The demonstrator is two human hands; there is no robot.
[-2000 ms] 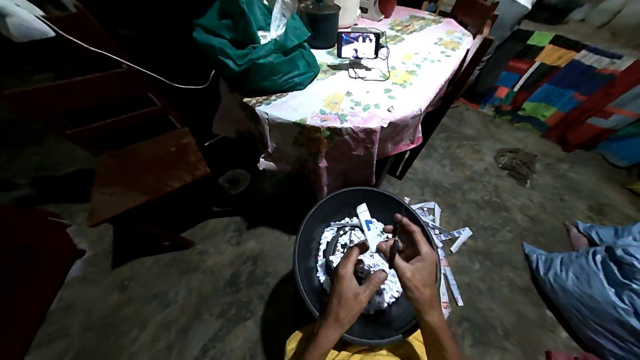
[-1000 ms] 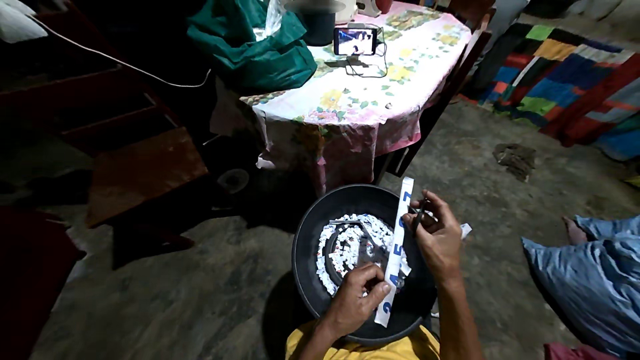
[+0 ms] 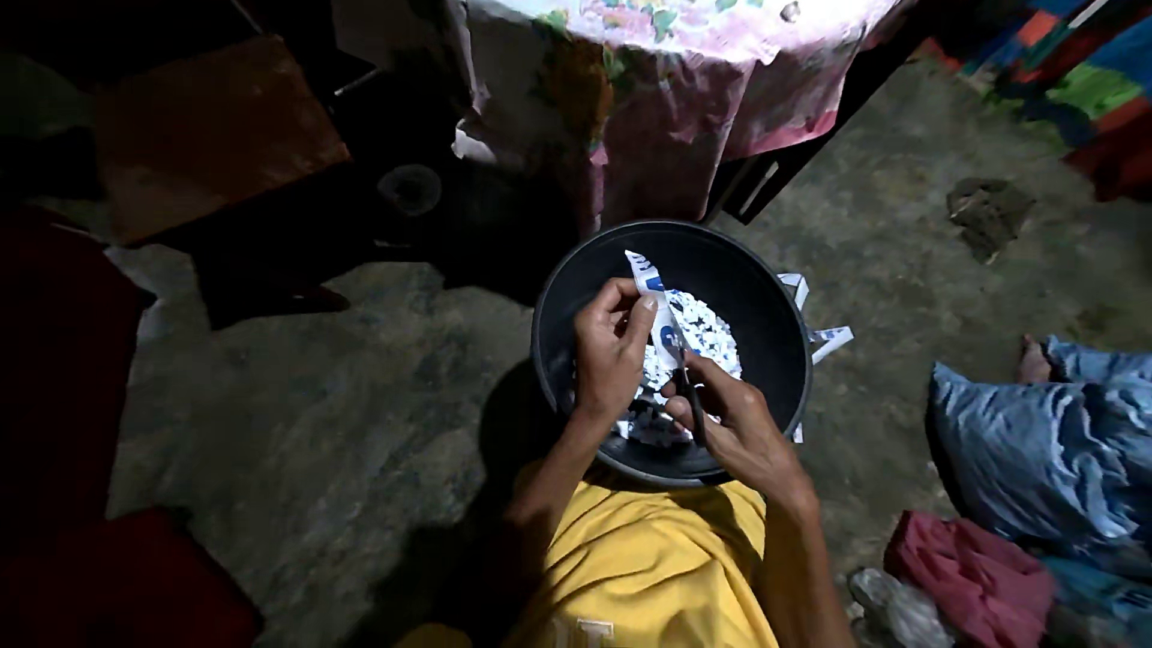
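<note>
Between thumb and fingers, my left hand (image 3: pixel 615 351) holds a white printed strip (image 3: pixel 655 292) upright over a black round basin (image 3: pixel 774 306). My right hand (image 3: pixel 733 418) grips dark-handled scissors (image 3: pixel 691 396), whose blades meet the lower end of the strip. Many small white cut pieces (image 3: pixel 711 333) with blue print lie in the basin beneath both hands. My hands hide part of the pile. The basin rests at the lap, over yellow clothing (image 3: pixel 648 558).
A table with a floral cloth (image 3: pixel 666 117) stands just beyond the basin. More white strips (image 3: pixel 830 342) lie right of it. A brown wooden seat (image 3: pixel 216 135) is at left. Blue fabric (image 3: pixel 1035 441), beside a bare foot (image 3: pixel 1033 360), and a pink cloth (image 3: pixel 972 567) lie at right.
The view has tilted down. The strip, a second ago held between both hands with its top near my right hand, now rises from my left hand, with the scissors at its lower end.
</note>
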